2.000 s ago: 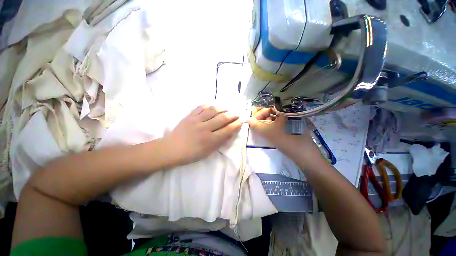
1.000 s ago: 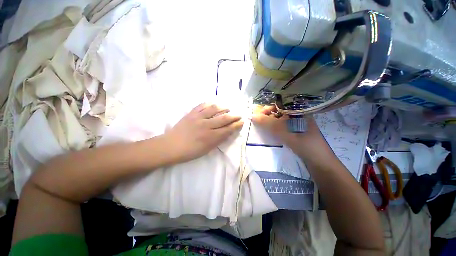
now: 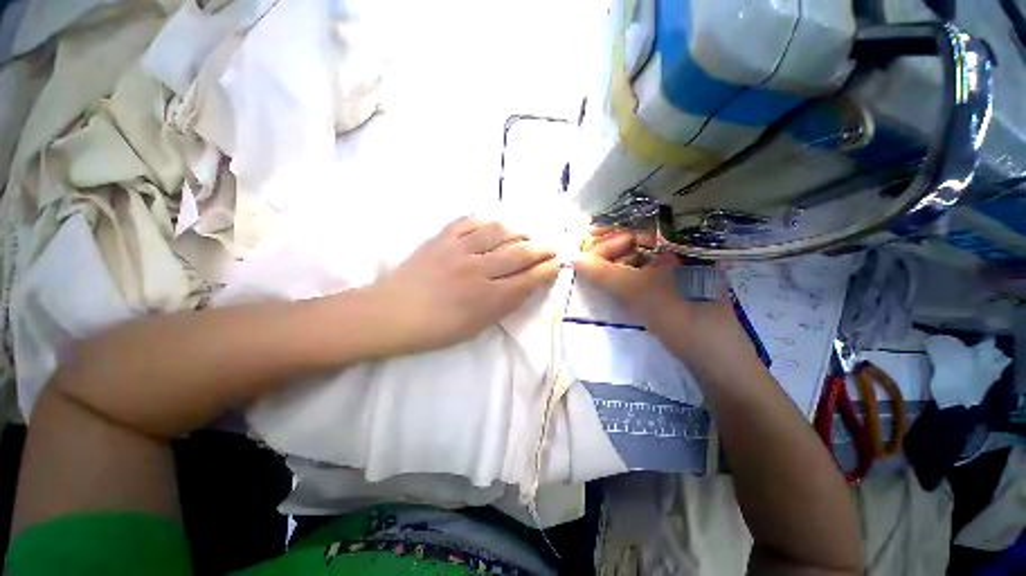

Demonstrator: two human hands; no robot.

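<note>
A cream garment panel lies under my hands, its folds hanging over the table's front edge and a seam edge running down its right side. My left hand lies flat on the panel, left of the needle area, fingers close together. My right hand is at the seam edge just right of the needle area, fingertips bent on the cloth, partly behind machine parts. The white and blue sewing machine stands above. Strong glare hides the needle and the exact fingertip contact.
A big cream cloth pile lies at left. At right are a handwritten paper, scissors with red and orange handles, a greyish tangle and dark cloth. A ruler strip runs along the front edge.
The view has shifted, so the machine head appears larger and further right. Both hands stay beside the needle area, with little visible movement on the cloth.
</note>
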